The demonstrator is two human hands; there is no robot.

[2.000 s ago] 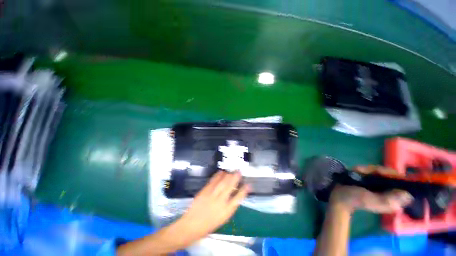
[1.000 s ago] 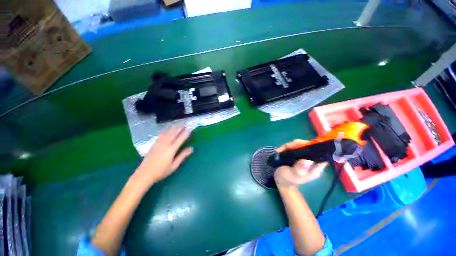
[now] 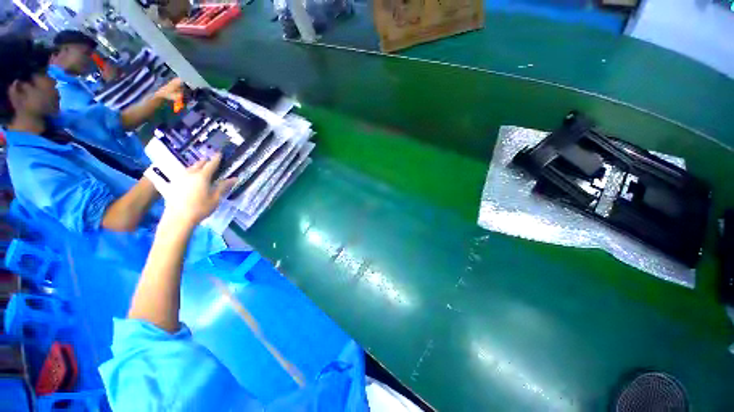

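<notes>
My left hand (image 3: 191,191) reaches to the near edge of the top black housing (image 3: 221,133) on a layered stack at the left. Its thumb is apart from its fingers; I cannot tell if it touches the housing. Another black housing (image 3: 672,205) with a silver central strip lies on bubble wrap (image 3: 523,201) at the right, with a black frame-like part tilted on its left half. The round black mesh-faced dish (image 3: 650,396) is cut off by the bottom edge. My right hand and the screwdriver are out of view.
Two co-workers in blue smocks (image 3: 60,181) are at the left; a hand with an orange tool (image 3: 177,98) is behind the stack. A cardboard box (image 3: 426,20) and a red bin (image 3: 208,18) are at the back. Blue stools (image 3: 32,261) stand at the lower left.
The view has swung left toward the stack and co-workers. My left hand has moved from near the housing on the belt to the stack. My right hand, screwdriver and salmon-red bin have left the view.
</notes>
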